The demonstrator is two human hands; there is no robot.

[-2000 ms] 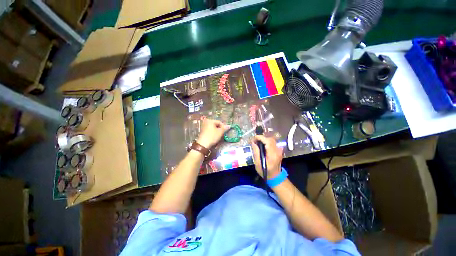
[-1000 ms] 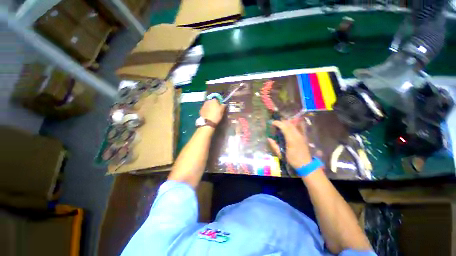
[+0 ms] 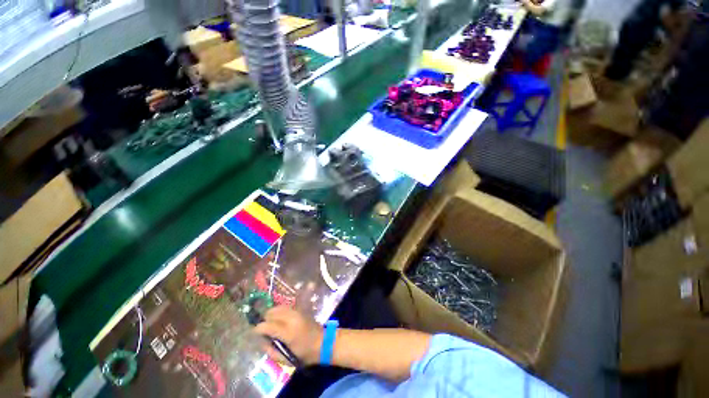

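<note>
My right hand (image 3: 294, 333), with a blue band at the wrist, is closed around the black soldering iron (image 3: 283, 351). A green ring board (image 3: 256, 305) is at its fingertips over the dark printed sheet (image 3: 233, 272), with a white lead running up from it; whether the fingers touch it is unclear. Another green ring (image 3: 119, 367) lies at the sheet's lower left, with a white lead curving upward. My left hand is not in view.
Pale-handled cutters (image 3: 328, 268) lie on the sheet's right side. Behind are the fan (image 3: 299, 216), clear fume cone (image 3: 299, 165) and dark stand (image 3: 352, 175). A blue bin (image 3: 427, 134) holds magenta parts. An open carton (image 3: 509, 233) of leaded parts stands right.
The view has swung right, bringing the blue bin and open carton fully in. My left hand, earlier at a green ring, has left the picture. My right hand still holds the iron.
</note>
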